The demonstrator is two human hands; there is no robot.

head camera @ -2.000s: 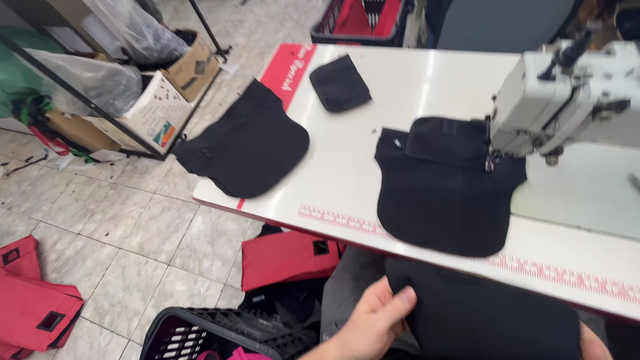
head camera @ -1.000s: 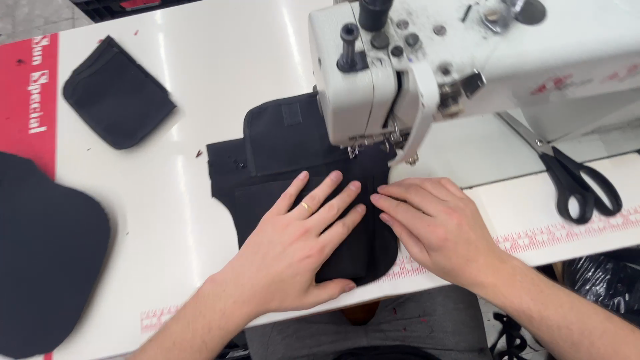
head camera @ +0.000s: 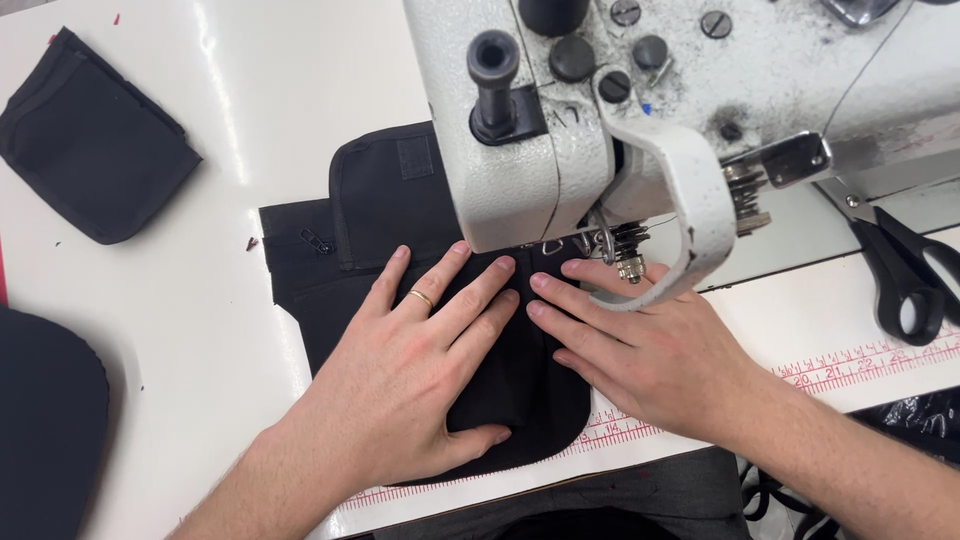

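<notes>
A black fabric bag panel [head camera: 330, 300] with a zipper pull lies on the white table, its upper right part under the head of an industrial sewing machine [head camera: 517, 180]. A black fabric flap [head camera: 386, 202] with a small stitched patch rests on the panel's upper part. My left hand [head camera: 420, 360], with a ring, lies flat on the panel, fingers spread. Beside it, my right hand [head camera: 645, 337] rests on the panel's right edge, its fingertips close to the left ones and partly behind the machine's white curved guard [head camera: 705, 225]. The needle area is mostly hidden.
Black-handled scissors [head camera: 885, 255] lie right of the machine. A small black fabric piece [head camera: 101, 139] is at upper left, and a larger rounded black piece [head camera: 45, 427] at lower left. A red printed ruler scale [head camera: 825, 375] runs along the table's front edge.
Two seconds ago my hands held a black piece below the table edge; a second ago they were on the panel at the machine, where they remain. The view has moved closer.
</notes>
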